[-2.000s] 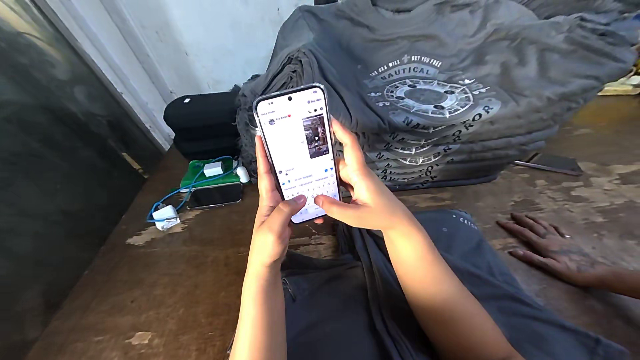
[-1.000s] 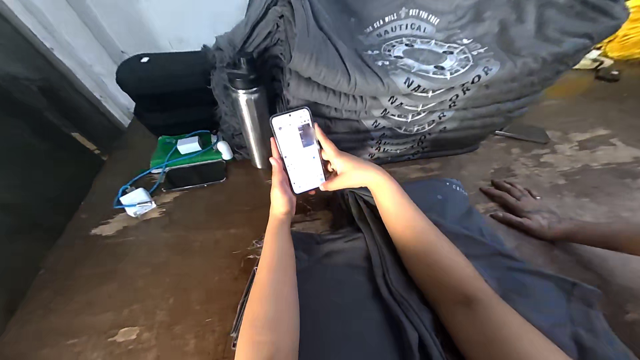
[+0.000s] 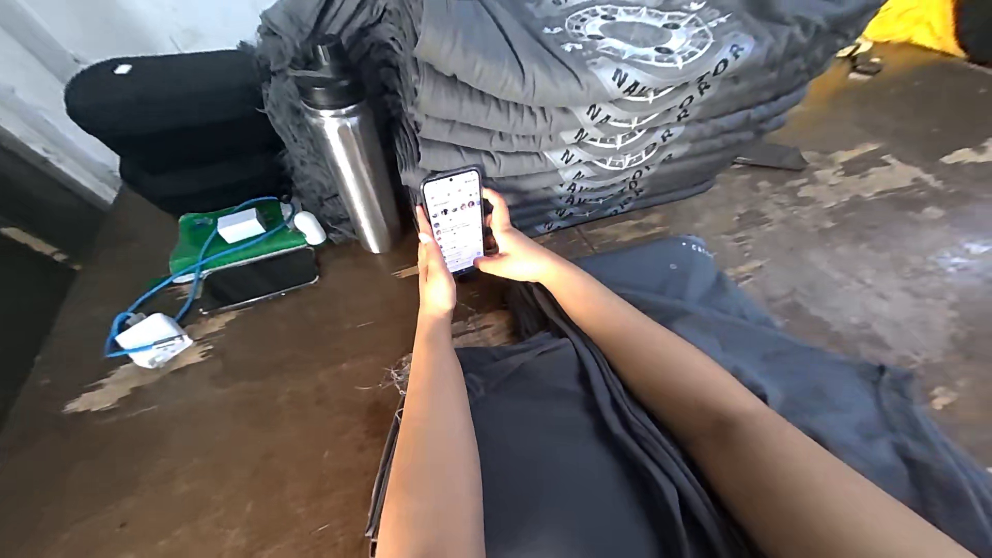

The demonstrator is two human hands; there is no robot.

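A lit smartphone point(image 3: 456, 223) is held upright between both hands at the middle of the view. My left hand point(image 3: 435, 271) grips its left edge, and my right hand point(image 3: 515, 252) holds its right edge, with the thumb at the lower corner of the screen. Just left of the phone stands a steel bottle with a black lid point(image 3: 353, 163). Behind it rises a stack of folded grey printed T-shirts point(image 3: 496, 116). Under my forearms lie dark grey folded garments point(image 3: 558, 449).
Black folded cloth point(image 3: 178, 116) is piled at the left by the wall. Near it, a second phone point(image 3: 260, 279) leans against a green box point(image 3: 232, 248), with a blue cable and a white charger point(image 3: 153, 339). A flat dark object point(image 3: 771, 155) lies on the worn brown table point(image 3: 256, 449).
The phone appears smaller and farther out in my hands, and its screen shows a different page. The other person's hand, earlier at the right, is out of view. The view has shifted.
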